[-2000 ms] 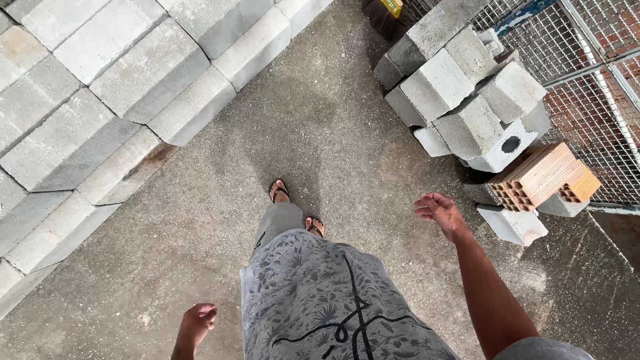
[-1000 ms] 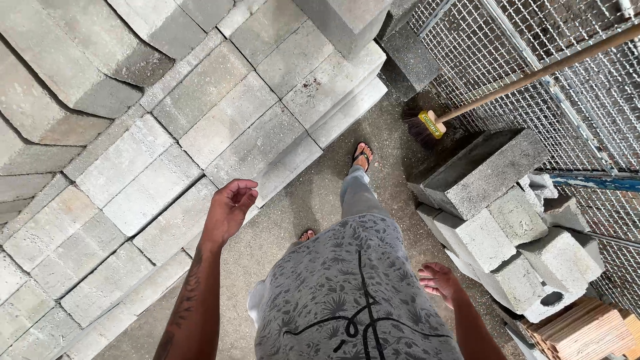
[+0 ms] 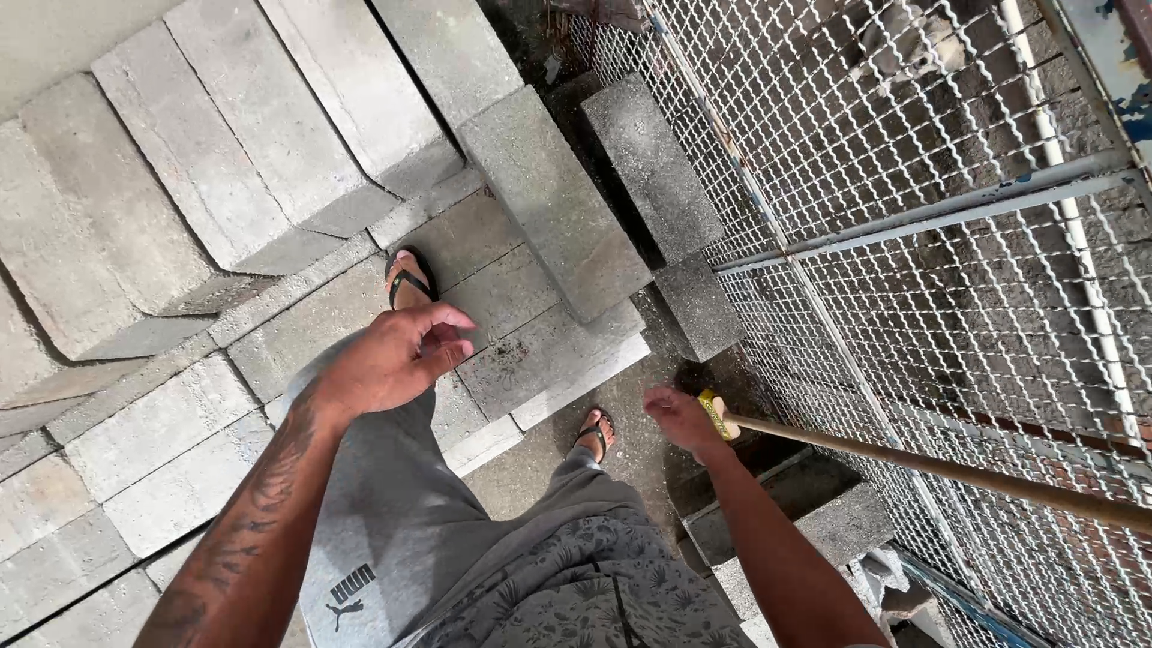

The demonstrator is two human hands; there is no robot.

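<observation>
My left hand [image 3: 400, 355] hangs in the air over the low layer of concrete blocks [image 3: 315, 333], its fingers bent and apart, holding nothing. Below it, my left foot in a black flip-flop [image 3: 411, 277] rests on that layer, while the other foot [image 3: 596, 435] is on the concrete floor. My right hand [image 3: 682, 420] is out over the floor, just left of the broom head [image 3: 717, 414] in the view. Its fingers are partly bent and no object shows in it. A large concrete block [image 3: 553, 202] lies across the right end of the low layer.
Taller rows of concrete blocks [image 3: 225, 153] rise at the upper left. Two grey blocks [image 3: 652, 166] lie by the wire mesh fence [image 3: 900, 225] on the right. A wooden broom handle [image 3: 945, 477] slants across the fence. More blocks [image 3: 837, 522] stand beneath my right forearm.
One foot, on the floor two seconds ago, is now up on the low block layer. The view has moved along the blocks toward the fence. Both hands remain without an object.
</observation>
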